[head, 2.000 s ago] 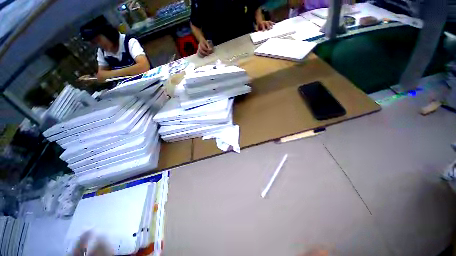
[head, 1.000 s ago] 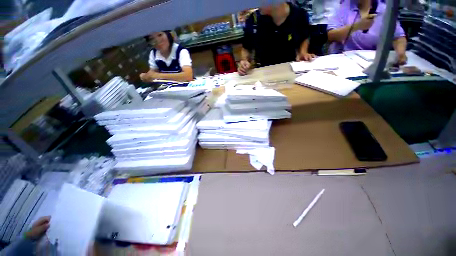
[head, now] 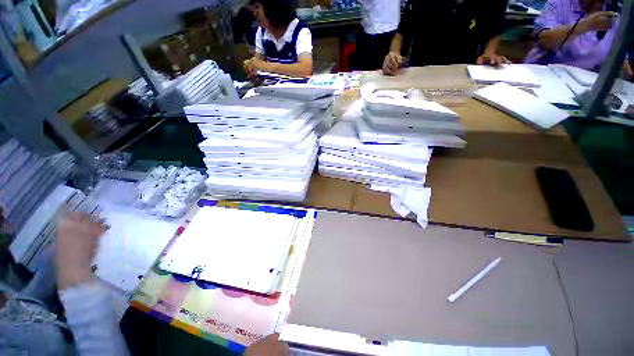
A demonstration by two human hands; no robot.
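Note:
A white flat case (head: 334,338) lies along the bottom edge of the view, mostly cut off; no keys can be made out on it. My left hand (head: 267,346) is at its left end, cut off by the frame, and seems to grip it. My right hand is not in view. A white unit (head: 233,247) lies on a rainbow-edged printed sheet (head: 208,306) to the left. A white stylus (head: 474,280) lies on the grey-beige bench top (head: 396,278).
Another person's hand (head: 78,240) and sleeve reach in at far left. Tall stacks of white cases (head: 261,149) stand behind, beside more stacks (head: 375,163). A pen (head: 525,238) and dark smartphone (head: 564,199) lie at right. Small white parts (head: 170,191) fill a tray. Coworkers sit behind.
The view has swung left. The white sheet-like piece held up by the other person's hand is no longer raised. My left hand and the white case now show at the bottom edge.

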